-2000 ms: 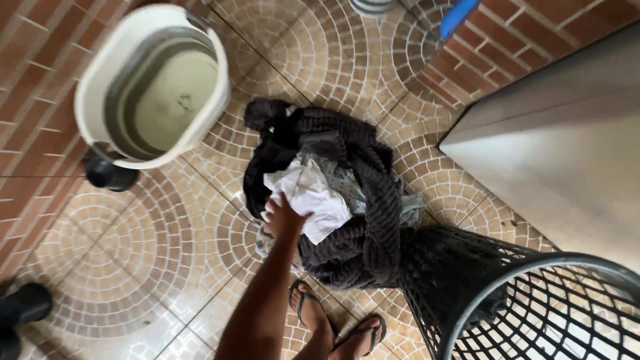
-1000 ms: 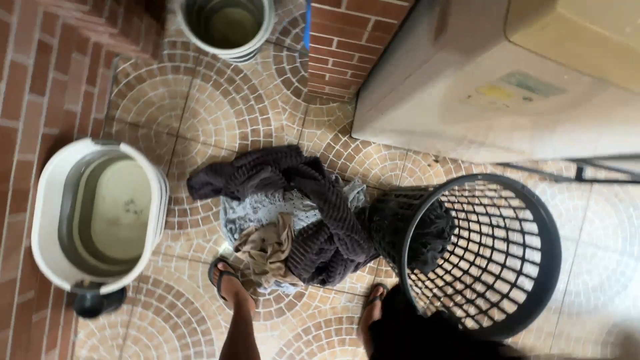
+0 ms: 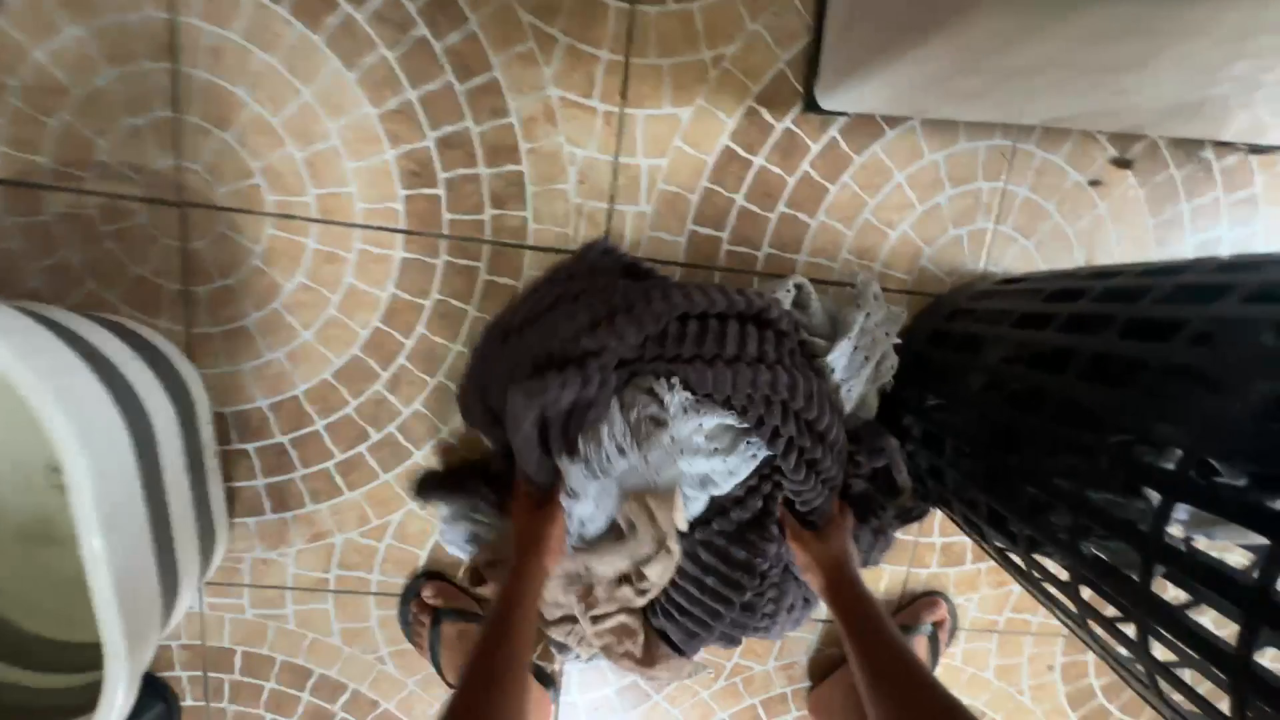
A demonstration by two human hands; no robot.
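A heap of laundry lies on the tiled floor between my feet: a dark ribbed plush cloth [image 3: 740, 350] wraps around a pale fringed cloth [image 3: 660, 450], with a tan cloth [image 3: 620, 570] at the near side. My left hand [image 3: 538, 510] grips the left side of the dark cloth, its fingers hidden in the folds. At the right side my right hand [image 3: 820, 535] has hold of the same dark cloth, fingers partly tucked under. A white lacy cloth [image 3: 865, 345] sticks out at the upper right of the heap.
A black plastic laundry basket [image 3: 1080, 400] stands close to the heap on the right. At the left edge is a white and grey striped tub [image 3: 150, 450] holding cloudy liquid. A pale appliance or cabinet [image 3: 1040, 70] stands at the upper right. My feet wear flip-flops [image 3: 435, 630].
Both hands have come onto the heap and taken hold of the dark cloth, which is now bunched more tightly. The view has moved closer to the floor.
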